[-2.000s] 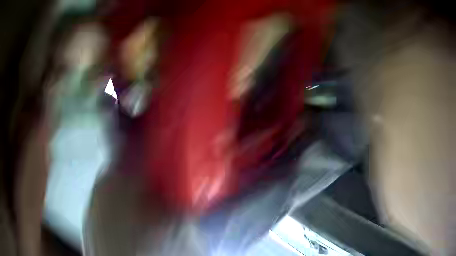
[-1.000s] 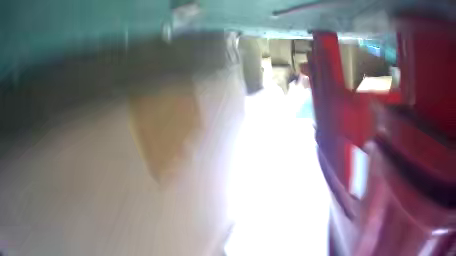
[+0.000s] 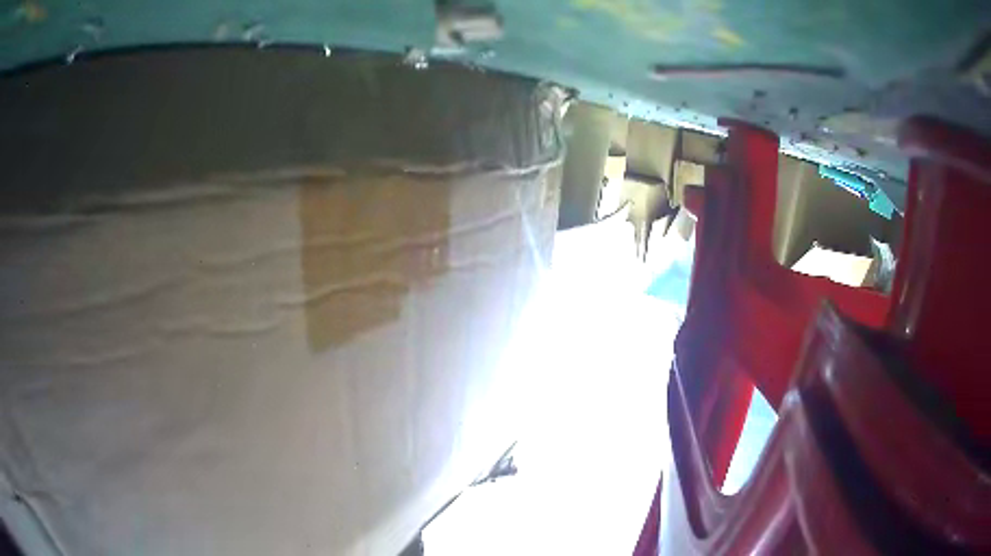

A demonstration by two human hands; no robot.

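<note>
Neither of my hands is in the picture. A large cardboard carton fills the left side, very near, with creased walls and a piece of brown tape on it. A red plastic stool stands at the right, close to me and cut off by the right edge. The strip between carton and stool is washed out by glare.
A green surface with a worn edge runs across the top of the picture. Further cardboard pieces or cartons show in the background beyond the stool's legs.
The view has swung from a blurred red and grey scene to the carton and stool. Over the last second it has steadied and sharpened, and the green edge sits slightly differently.
</note>
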